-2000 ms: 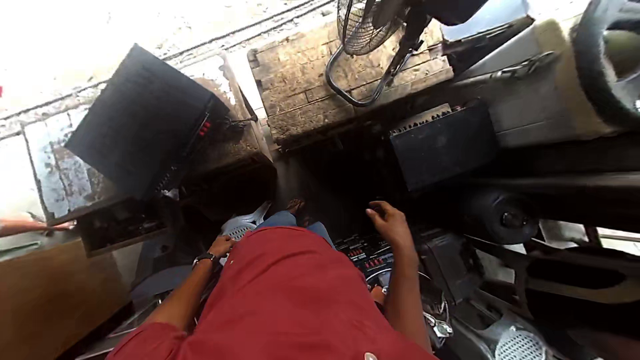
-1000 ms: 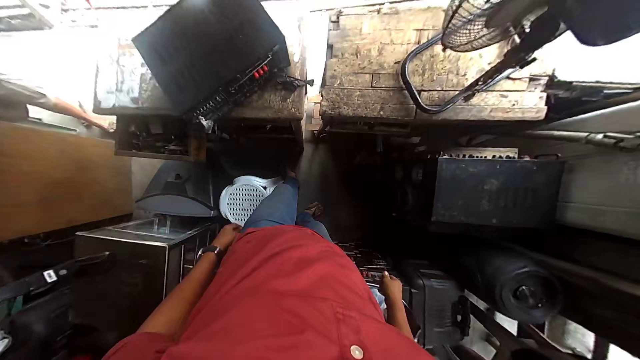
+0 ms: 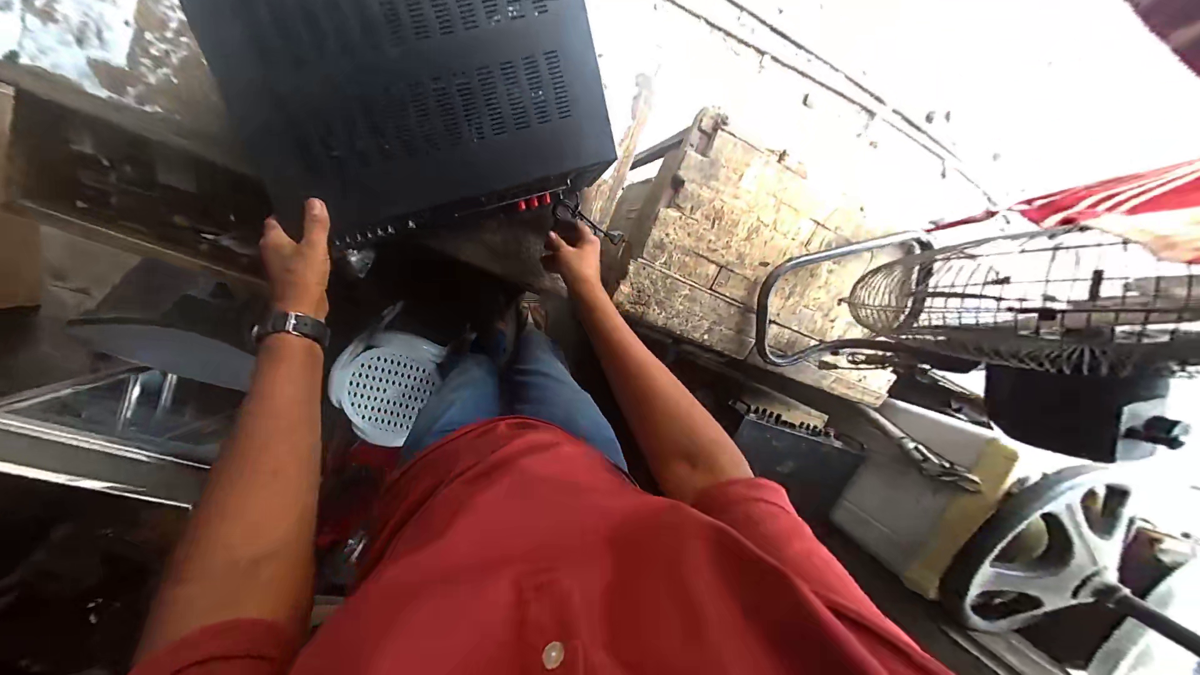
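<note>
A black vented metal housing of an electronic unit, likely an amplifier (image 3: 403,103), rests on a worn bench at the upper left, its edge with red terminals and a dark cable (image 3: 586,217) facing me. My left hand (image 3: 298,258), with a wristwatch, is at its lower left corner, thumb and finger spread against the edge. My right hand (image 3: 574,251) is at the near right edge, just below the red terminals and beside the cable; its fingers are bent, and whether they grip the cable or the unit cannot be told.
A wooden bench (image 3: 722,253) carries a metal-framed fan (image 3: 1012,291). A white perforated plastic stool (image 3: 386,389) stands by my legs. To the right lie a dark box with a row of terminals (image 3: 797,459) and a spoked wheel (image 3: 1041,548). A glass-topped case (image 3: 122,412) is at left.
Both hands have moved from beside my body up to the near edge of the black unit. The view has shifted and turned greatly.
</note>
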